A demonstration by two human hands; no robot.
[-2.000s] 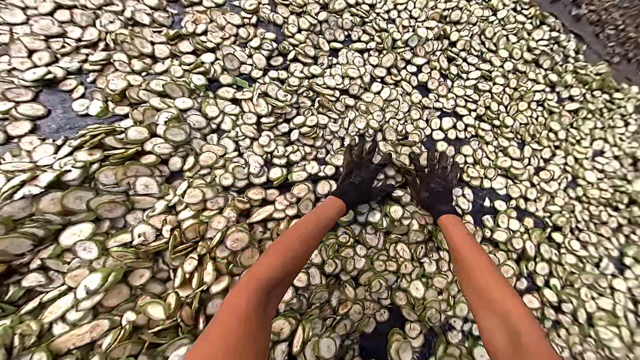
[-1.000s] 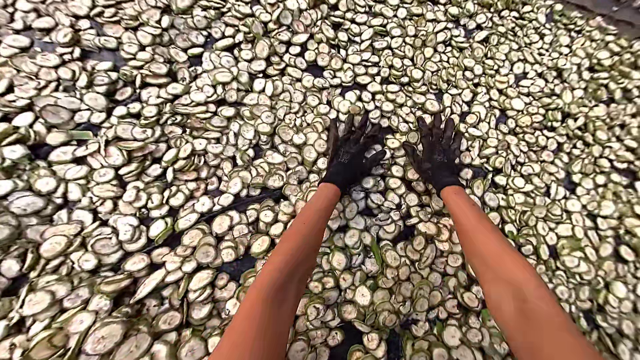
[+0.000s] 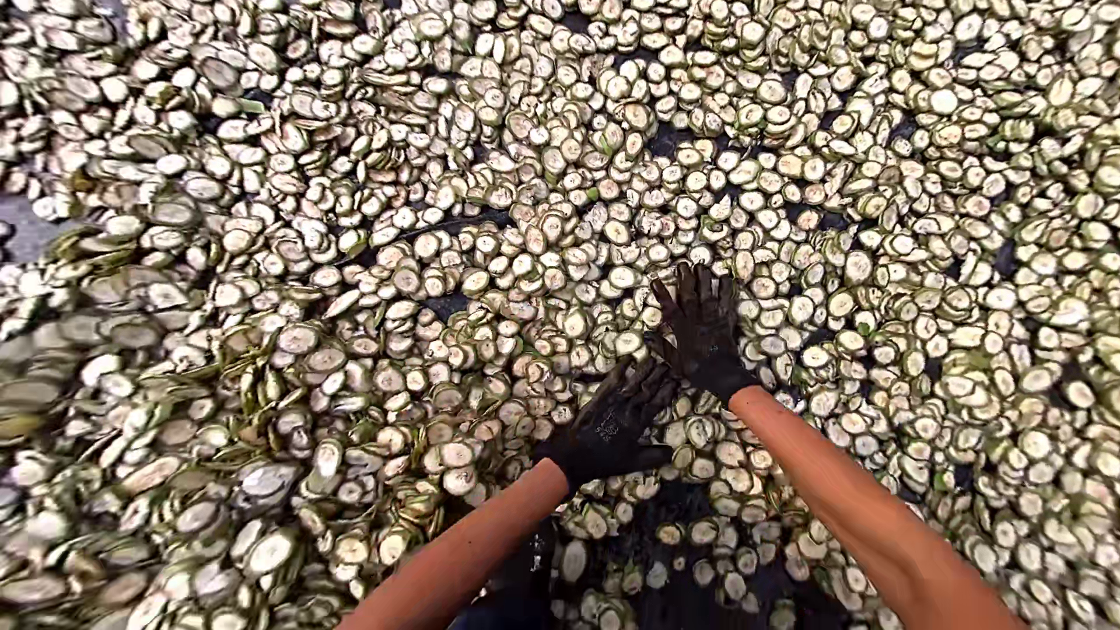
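Both hands wear black work gloves and lie on a wide layer of round, pale slices with green rims (image 3: 455,350), which look like sliced fruit or vegetable. My left hand (image 3: 612,424) points up and to the right, its fingers somewhat spread and its fingertips close beside my right hand. Palm down, my right hand (image 3: 702,328) lies a little farther off with fingers apart, pressed on the slices. Neither hand shows anything gripped. What is under the palms is hidden.
Dark sheeting (image 3: 674,542) shows between the slices just below my hands. A grey bare patch (image 3: 31,229) lies at the left edge. Part of a dark boot or leg (image 3: 525,560) shows at the bottom, under my left forearm. Slices overlap thickly at lower left.
My hands were side by side and apart a second ago; now they are close together, the left one lower and angled across toward the right one. The view has shifted.
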